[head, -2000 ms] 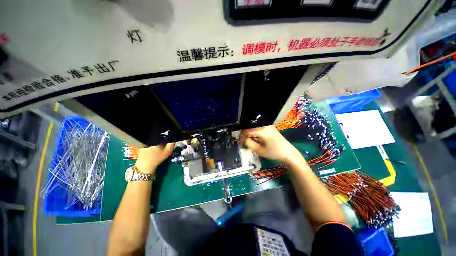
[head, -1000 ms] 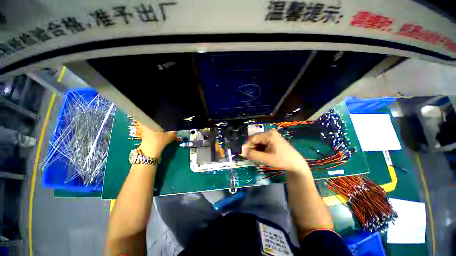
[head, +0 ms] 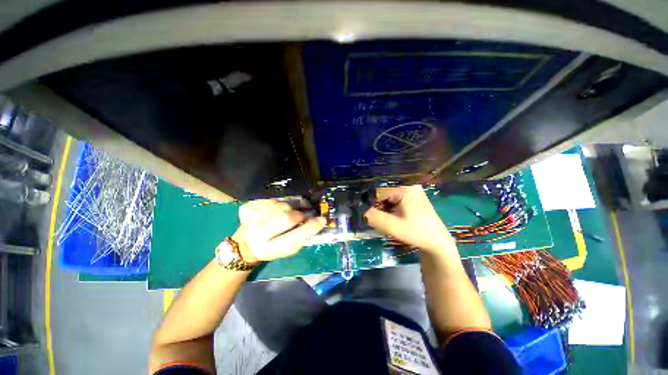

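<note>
My left hand, with a watch on the wrist, is at the left side of the dark tooling block, its fingertips by the small orange part. My right hand is at the block's right side, thumb and fingers bent together. Anything pinched in either hand is too small or hidden to tell. The short silver rod points toward me from the block. Orange and red wire leads lie on the mat right of my right hand. The pale base plate is mostly covered by my hands.
The machine's blue and dark cover hangs low over the tooling. A blue bin of white-grey strands stands left. A red-brown lead bundle, white paper sheets and a small blue bin are at the right.
My left hand has moved right, from the mat's left side to the tooling. My right hand stays near the block's right side. The view has shifted, so the machine cover looks larger.
</note>
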